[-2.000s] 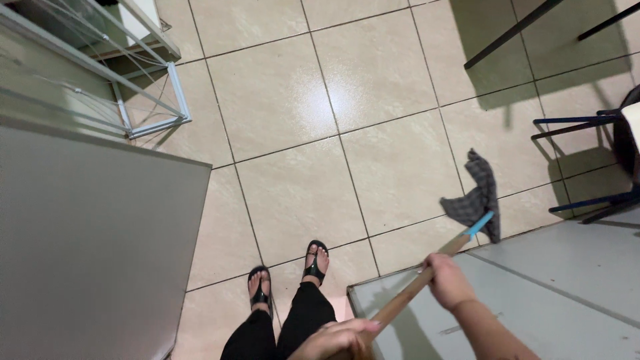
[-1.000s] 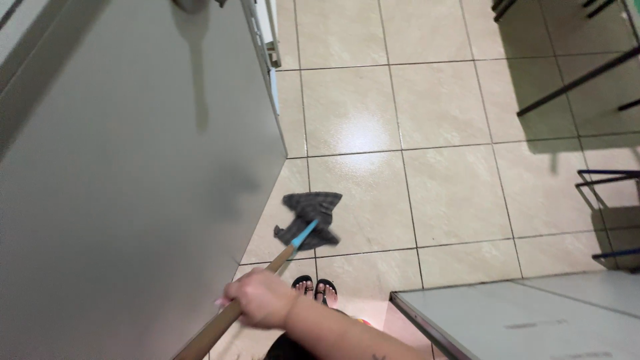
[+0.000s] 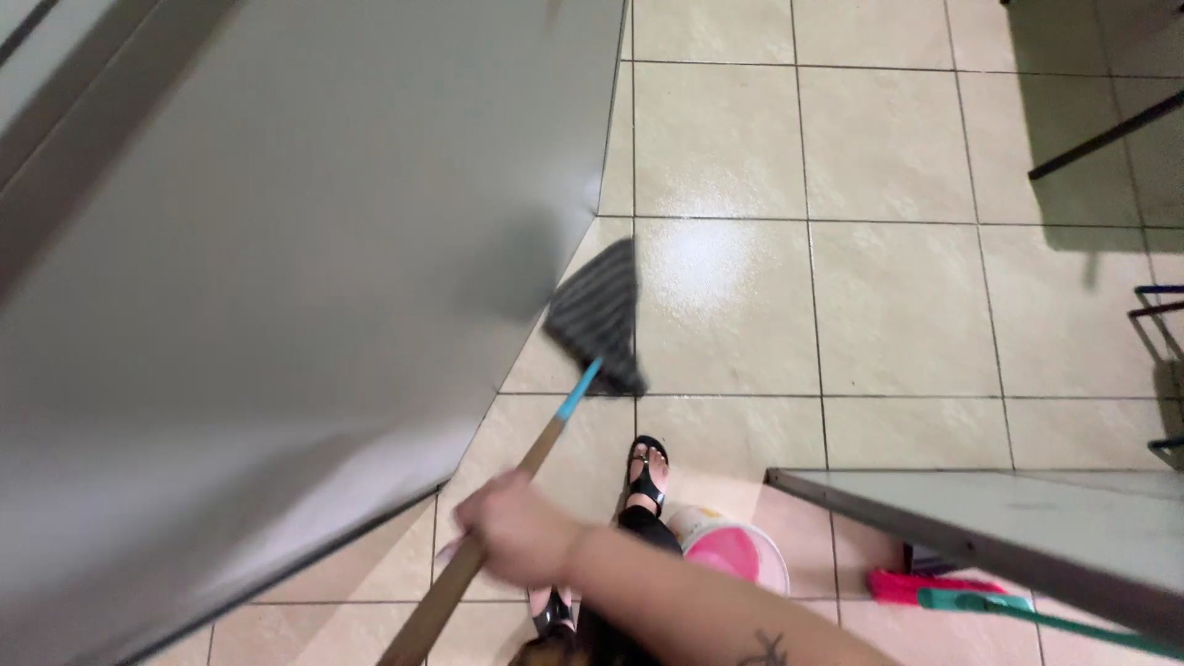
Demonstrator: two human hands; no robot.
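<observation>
My right hand (image 3: 518, 529) is closed around the wooden pole (image 3: 453, 583) of a floor mop, with the forearm reaching in from the lower right. The pole slants up to a light blue socket (image 3: 581, 388). At its end a dark grey striped cloth (image 3: 597, 310) lies spread on the tiles, against the base of the large grey panel at the left. My left hand is out of view. The pole's lower end runs out of the frame at the bottom.
The grey panel (image 3: 277, 240) fills the left side. A white bucket (image 3: 772, 546), pink inside, stands by my sandalled feet. A grey tabletop (image 3: 1045, 518) juts in at the right, with a pink broom head (image 3: 893, 586) and a green-handled tool (image 3: 971, 601) beneath. Dark furniture legs (image 3: 1110, 134) stand upper right.
Two seconds ago the mop cloth was at the right beside the grey tabletop; it is now at the left panel. My left hand has left the view. The bucket has come into view.
</observation>
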